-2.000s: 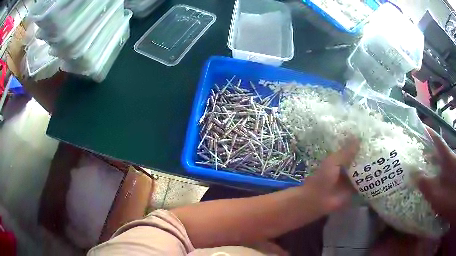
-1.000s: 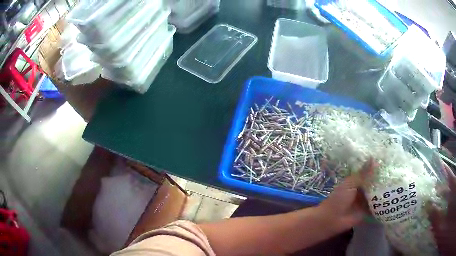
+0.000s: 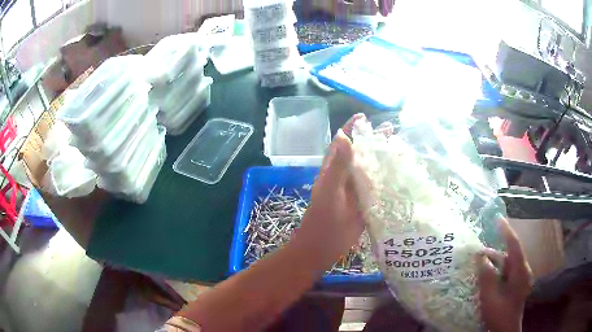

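Observation:
A large clear bag of white sleeves, printed "4.6*9.5 P5022", is held up between my hands over the right part of the blue parts tray. My left hand grips the bag's upper left side. My right hand holds its lower right side. Thin metal pins lie in a loose heap in the left of the tray. The bag and my left hand hide most of the tray's right part, so the sleeves heaped there cannot be made out.
Behind the tray stands an open clear box with white liner. A clear lid lies left of it. Stacked plastic boxes stand at the left. More boxes and a blue tray stand farther back. Metal-railed equipment is at the right.
The bag has been lifted off the sleeve heap and stands more upright, with both hands raised on it. The view has tilted up, showing more of the bench's back.

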